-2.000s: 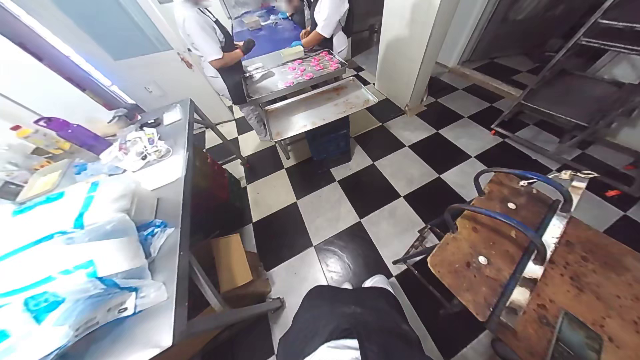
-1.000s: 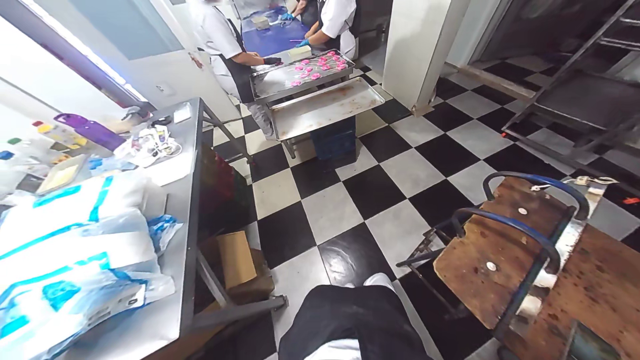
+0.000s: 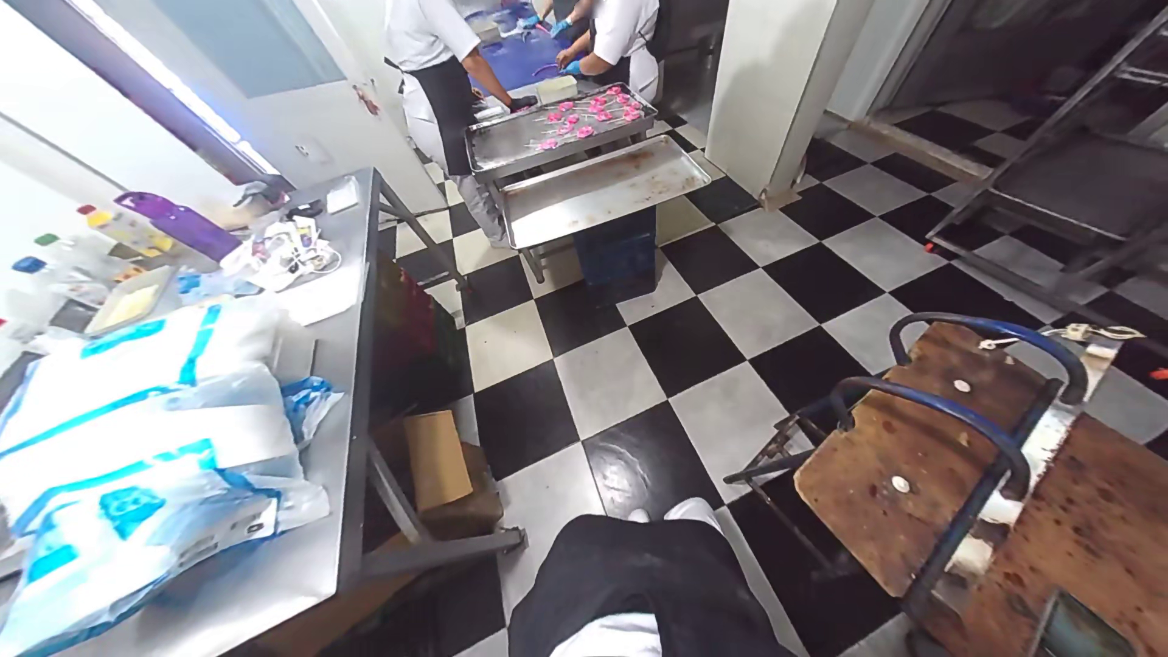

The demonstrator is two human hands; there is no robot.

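Neither of my hands shows in the head view; only my dark apron (image 3: 639,575) and the tips of light shoes appear at the bottom. Pink lollipops on white sticks (image 3: 584,119) lie on a metal tray (image 3: 511,151) beyond the floor tiles. In front of it rests a second metal tray (image 3: 593,192), bare with brown stains. To my left a metal table (image 3: 319,511) bears plastic-wrapped white packs (image 3: 155,392), a purple bottle (image 3: 178,224) and a tangle of white cable (image 3: 297,251).
Two co-workers in white shirts stand by a blue work surface (image 3: 520,55). A blue crate (image 3: 616,255) sits beneath the stained tray. Worn wooden boards with blue metal handles (image 3: 949,420) are at right, a metal rack (image 3: 1077,192) behind. An open cardboard box (image 3: 438,456) stands under the left table.
The co-worker at left has an arm reaching down to the edge of the lollipop tray. The other co-worker's hands have moved over the blue surface.
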